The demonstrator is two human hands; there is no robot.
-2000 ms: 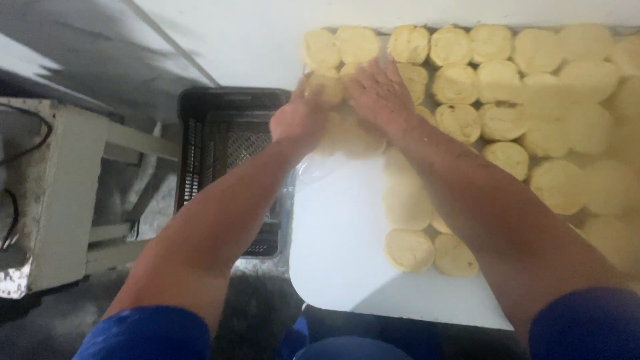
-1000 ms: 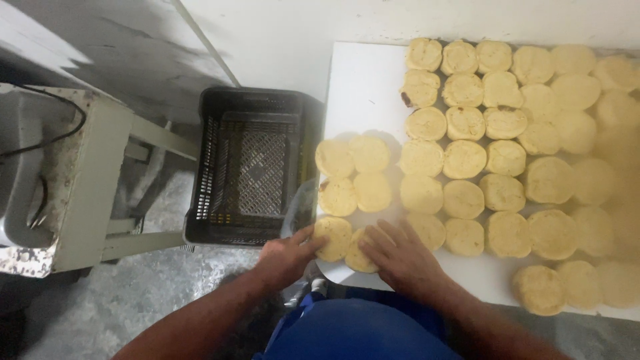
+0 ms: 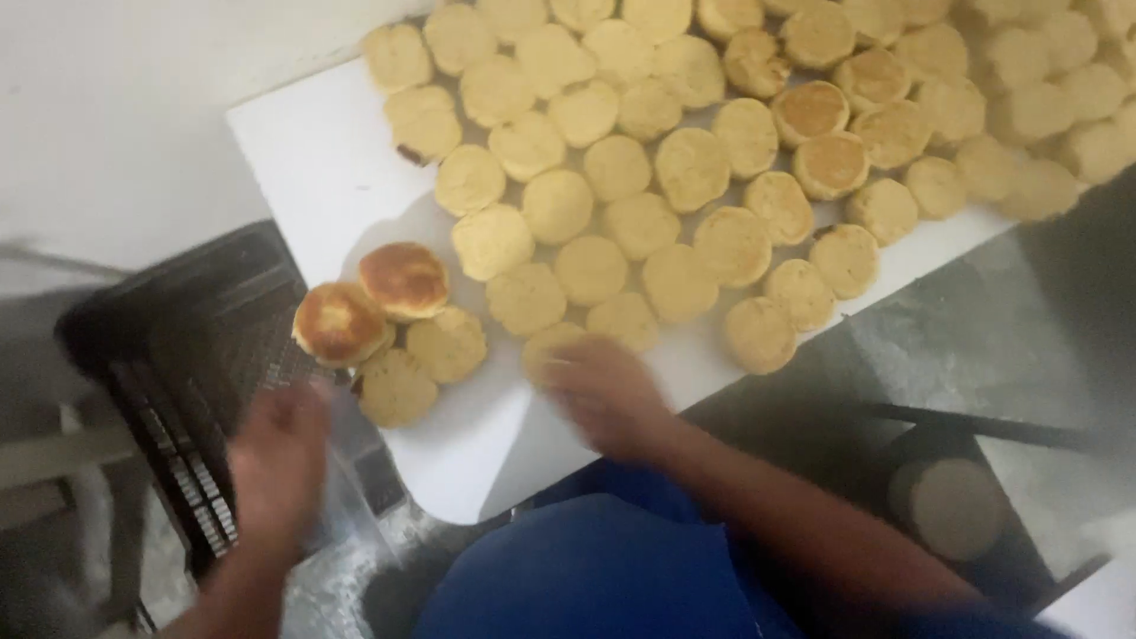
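Round pale-yellow bread rolls [image 3: 556,206] lie in close rows on a white tabletop [image 3: 470,453]. Near the left edge sits a small group, two browned rolls [image 3: 404,280] on top and pale ones [image 3: 396,388] beside and below them. My left hand [image 3: 282,453], blurred, is left of that group, over the crate side, and seems to hold the edge of a clear plastic bag [image 3: 351,488]; its grip is unclear. My right hand [image 3: 608,390] touches or hovers over a pale roll [image 3: 548,351] at the front of the rows; whether it grips it is blurred.
A black plastic crate [image 3: 169,355] stands below the table's left end. A pale wall [image 3: 160,106] runs behind the table. Part of a light-coloured frame [image 3: 62,453] is at the far left. Wet-looking floor [image 3: 958,328] shows at the right.
Both hands have come off the small group of rolls at the left; the right hand has moved right to the rows. Two browned rolls now show on that group. The view has turned and shifted.
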